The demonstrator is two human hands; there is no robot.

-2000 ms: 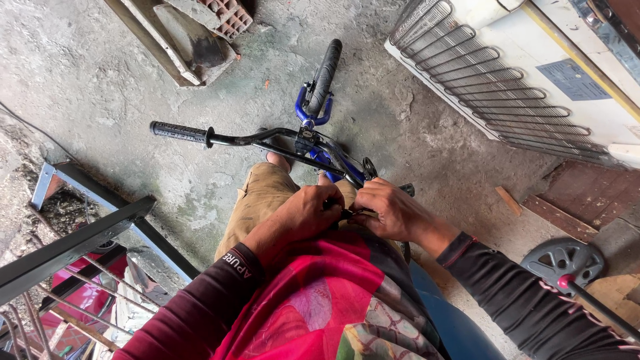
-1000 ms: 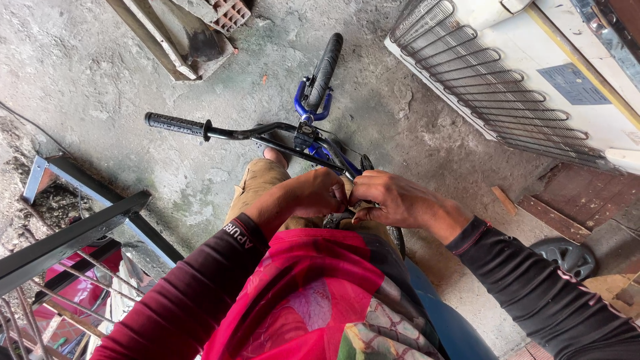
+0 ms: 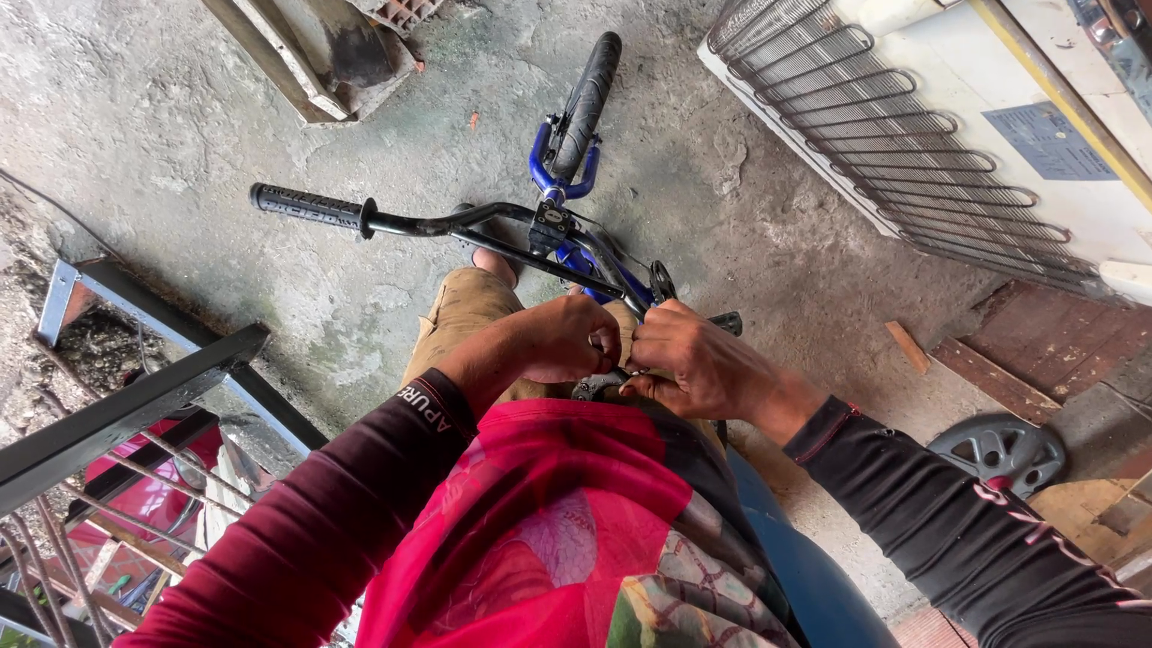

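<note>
A blue bicycle with a black handlebar (image 3: 414, 225) stands in front of my lap, its front wheel (image 3: 587, 106) pointing away. My left hand (image 3: 567, 337) is curled, fingers bent inward, just above a dark curved part (image 3: 598, 385) at my lap. Close beside it, my right hand (image 3: 684, 360) has its thumb and fingers pinched together near the handlebar's right end. Whatever the fingertips may hold is too small or hidden to tell. The black left grip (image 3: 310, 209) is free of both hands. A crank and pedal (image 3: 725, 322) show partly beyond my right hand.
A white appliance with a black condenser grille (image 3: 900, 135) stands at the upper right. Wood pieces (image 3: 997, 380) and a grey plastic wheel cover (image 3: 999, 454) lie at the right. A black metal frame (image 3: 135, 405) is at the left; a blue container (image 3: 796, 558) is beside me.
The dark curved part at my lap shows more plainly between my hands than before. The hands remain close together, with their fingers shifted slightly.
</note>
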